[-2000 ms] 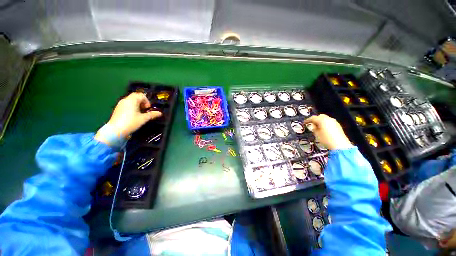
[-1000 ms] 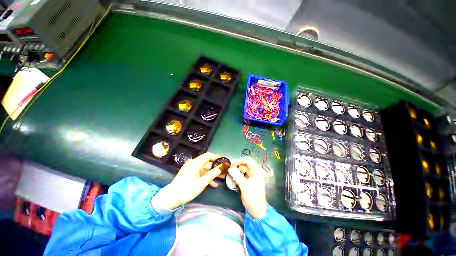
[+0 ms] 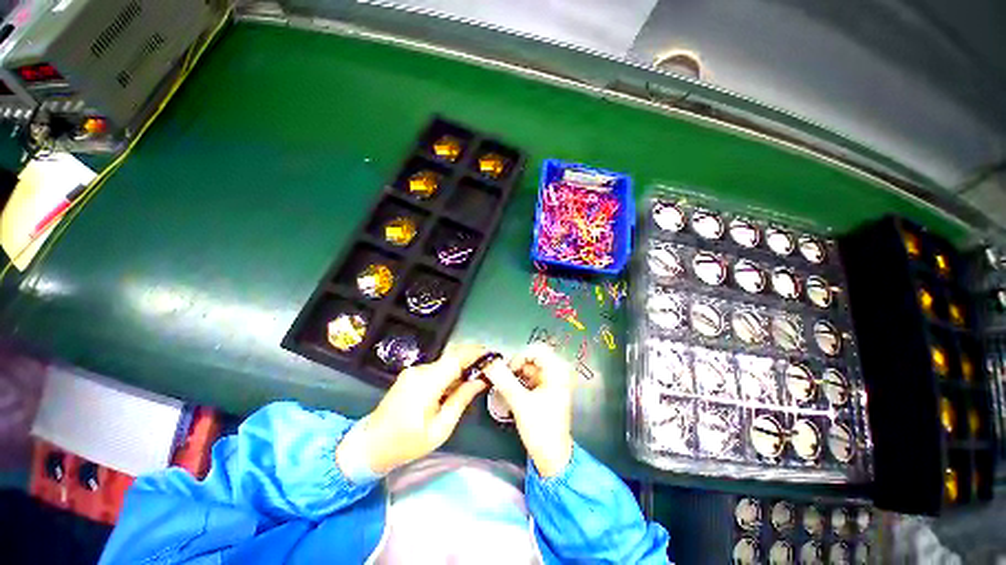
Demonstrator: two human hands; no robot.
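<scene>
My left hand [image 3: 425,397] holds a dark round housing [image 3: 477,368] near the bench's front edge, just below the black pocket tray [image 3: 355,259]. My right hand [image 3: 538,403] touches the housing with its fingertips and holds a silver disc [image 3: 501,406], mostly hidden behind the fingers. The pocket tray holds amber-gold units in its left column and in the top right pocket, several glossy black units lower in the right column, and one empty pocket. The clear blister tray [image 3: 635,364] at the right holds rows of silver discs.
A blue box [image 3: 534,248] of red-pink pieces stands between the trays, with loose coloured clips [image 3: 563,309] below it. Stacked black trays [image 3: 883,364] stand at far right, a lower disc tray [image 3: 792,535] beneath. A power supply [image 3: 132,55] and yellow cable [image 3: 143,141] are upper left.
Both hands have moved from the two trays to the front centre, bringing a housing and a disc together. Since a second ago the housing has tilted edge-on. The view has shifted left.
</scene>
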